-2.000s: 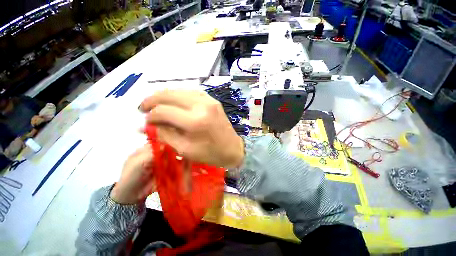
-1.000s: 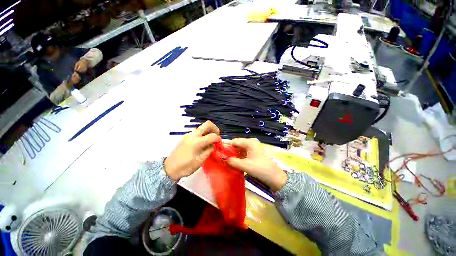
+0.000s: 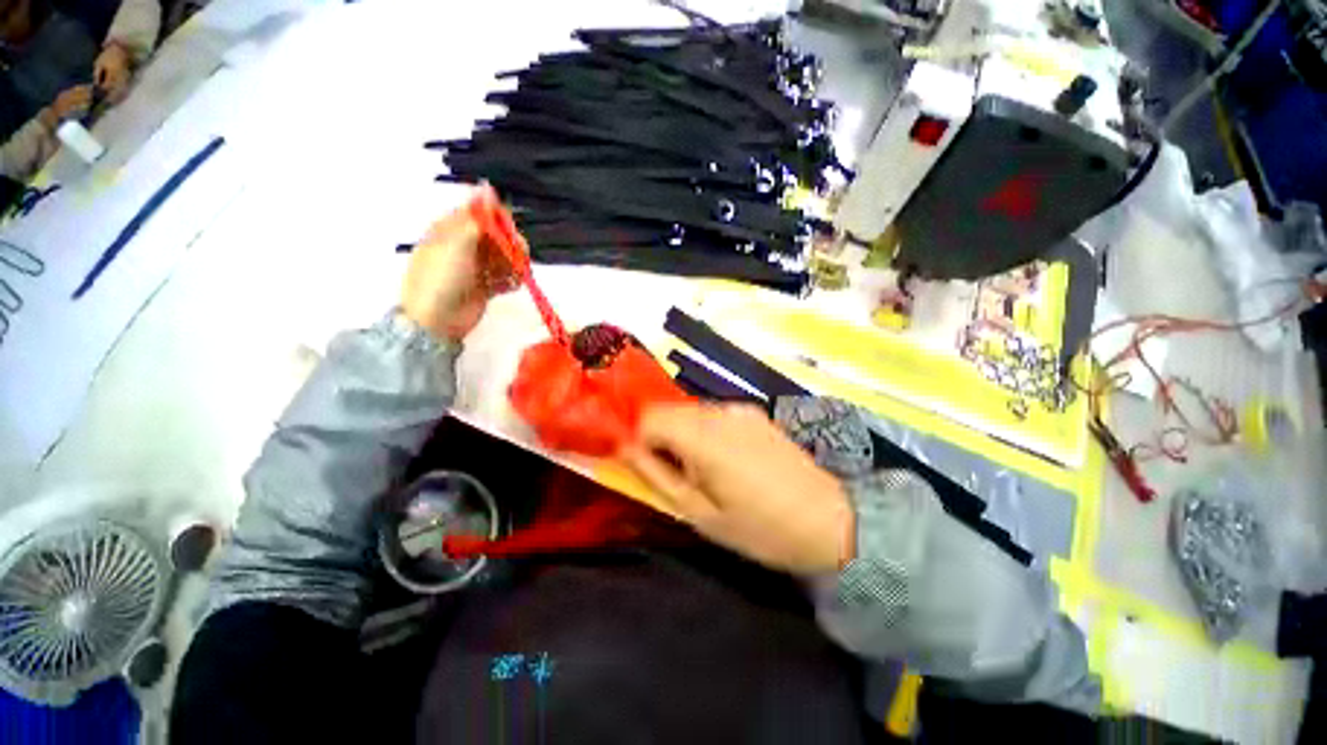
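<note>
A thin crinkly red plastic bag (image 3: 560, 400) lies at the table's front edge, with a dark opening or bundle at its top. My left hand (image 3: 454, 269) is shut on a twisted red strip of the bag and pulls it up to the left. My right hand (image 3: 750, 480) is on the bag's right side, fingers closed on it. Another red part hangs below the table edge. Black straps (image 3: 640, 160) with silver rings fan out behind my hands.
The sewing machine (image 3: 1004, 189) stands right of the straps. Loose rings (image 3: 1019, 364), red-handled snips (image 3: 1128, 466) and a clear bag of rings (image 3: 1220, 560) lie right. A white fan (image 3: 73, 604) stands left. Another person's hands (image 3: 109, 73) show top left.
My hands have moved apart, the left one up and left with a red strip. The bag now rests nearer the table edge. The view has tipped down, showing more apron and straps.
</note>
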